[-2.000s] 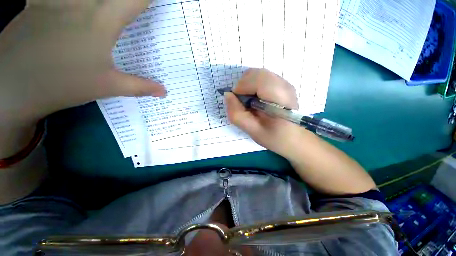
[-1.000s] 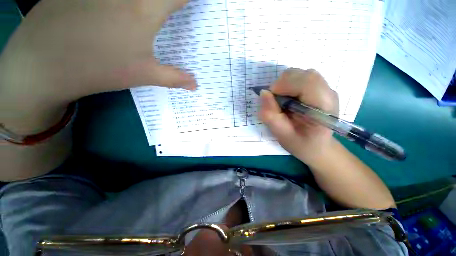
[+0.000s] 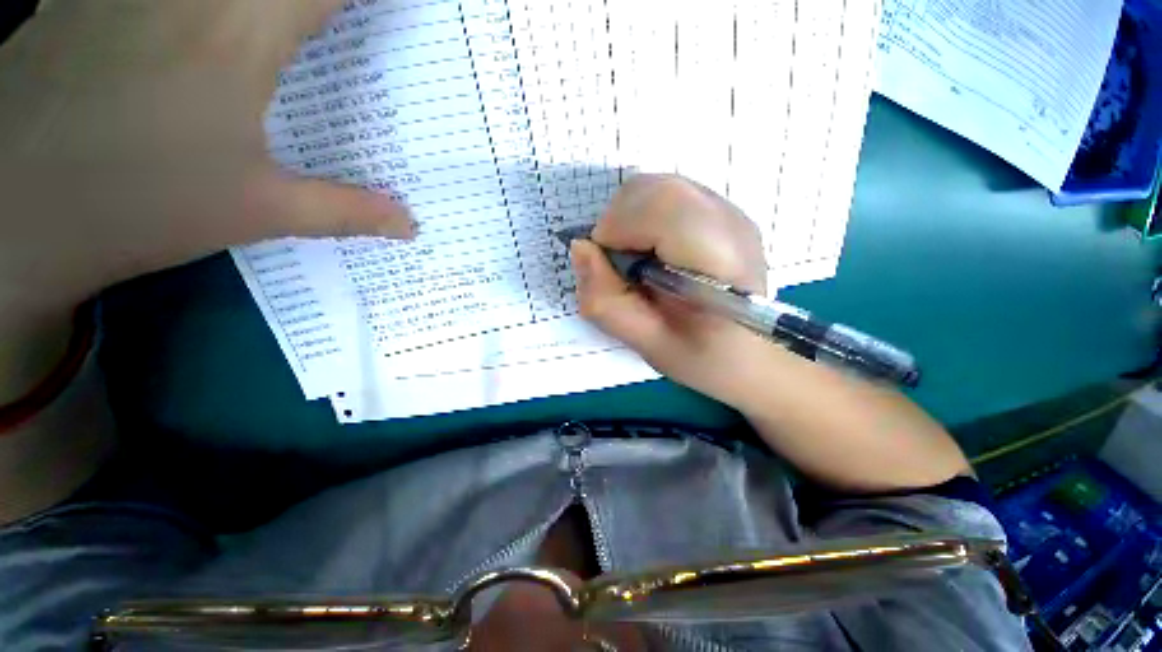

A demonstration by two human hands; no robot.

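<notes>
A printed form point(image 3: 440, 280) with ruled columns and text lines at left lies on the green bench, on top of another sheet with holes at its lower left corner. My right hand point(image 3: 675, 274) holds a clear-barrelled pen point(image 3: 726, 302), its dark tip at the narrow columns in the middle of the form. My left hand point(image 3: 166, 153) is large at the upper left, bare, thumb spread from the rest, over the form's left part. Its other fingertips are cut off by the top edge or hidden. It holds nothing that I can see.
Another printed sheet point(image 3: 1007, 64) at the upper right partly covers a blue tray point(image 3: 1121, 140) with dark pieces. A green edge shows beside the tray. Blue items like circuit boards point(image 3: 1096, 548) are low at the right. Glasses frames cross the bottom of the view.
The view shifted and came back between frames. The pen tip has moved from beside the printed text columns at one second ago to the narrow columns. The left hand stays over the form's left side.
</notes>
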